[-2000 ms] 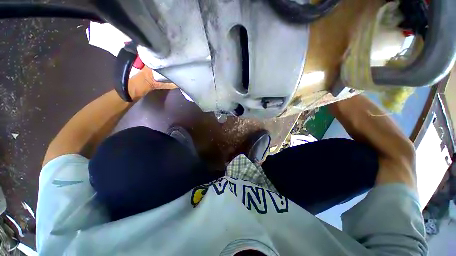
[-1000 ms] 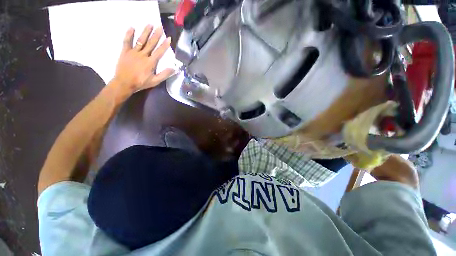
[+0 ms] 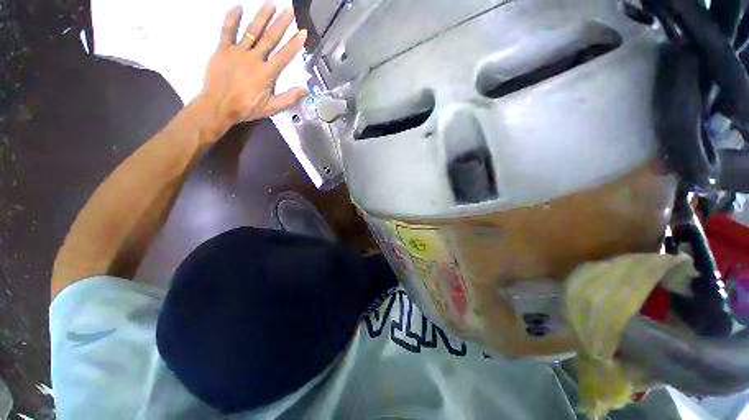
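Note:
The cutting machine's grey and tan motor body (image 3: 534,156) fills the right and centre of the view, close to the camera. My left hand (image 3: 246,74) lies palm down with spread fingers on the white-topped fabric piece (image 3: 148,33), left of the machine. It holds nothing. The thumb tip is close to the silver base plate (image 3: 305,146). The blade cannot be made out. My right hand is not in view, and the machine covers that side.
A yellow-white rag (image 3: 612,316) is tied on the grey carrying handle (image 3: 698,357) at the lower right. Black cable (image 3: 686,107) runs down the right side, near a red part (image 3: 731,246). My knee (image 3: 255,316) and a shoe (image 3: 300,215) are below the dark brown surface (image 3: 123,115).
My left hand came off the machine's red grip side onto the white sheet, then shifted slightly up and right. The motor body has turned and looms larger. My right forearm has gone out of sight.

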